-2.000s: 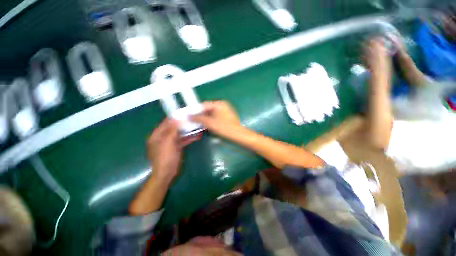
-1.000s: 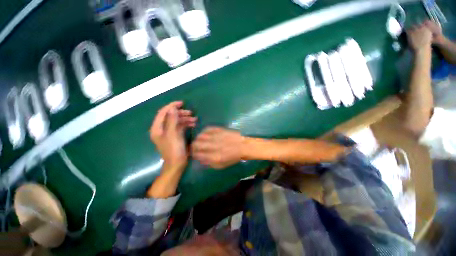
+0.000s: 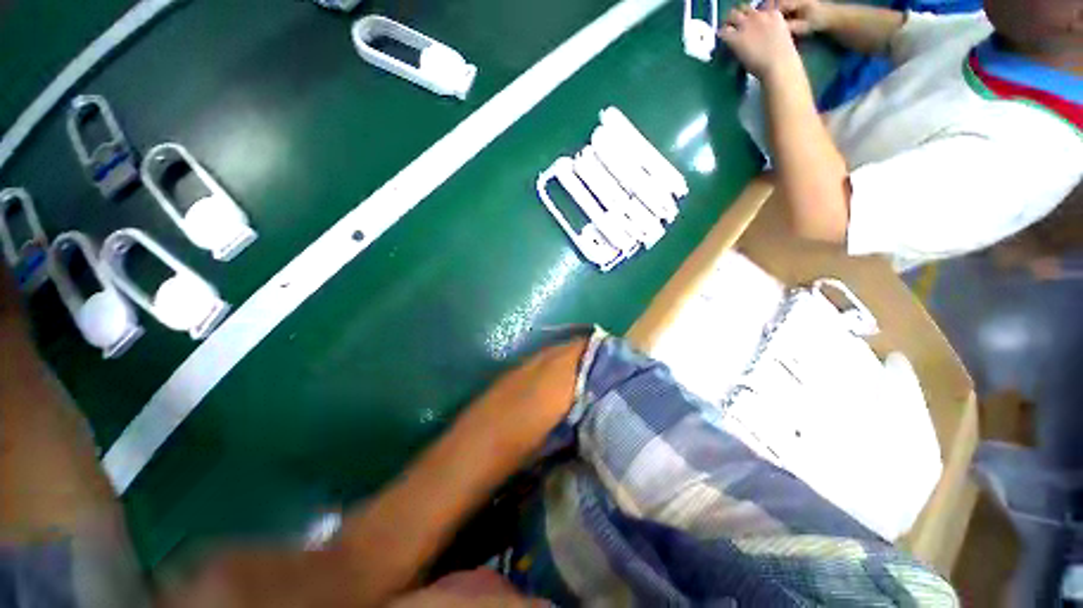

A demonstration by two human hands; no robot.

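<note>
My left hand is a blurred brown shape at the left edge, partly cut off; its fingers cannot be made out. My right hand is blurred at the bottom left, cut off by the lower edge; whether it holds anything is hidden. White loop housings with round discs lie on the green bench beyond the pale strip, one at the left and another at the top. Open housing halves with blue contents lie at the far left. Several white cover halves stand in a close row nearer me.
A brown cardboard carton by my lap at the right holds white parts and pale sheets. A co-worker sits at the upper right, hands at the bench beside a white loop part. A long pale strip crosses the green bench.
Both hands have moved from the middle to the lower left. The view has shifted, showing more of the carton and co-worker. The fan base has left the view.
</note>
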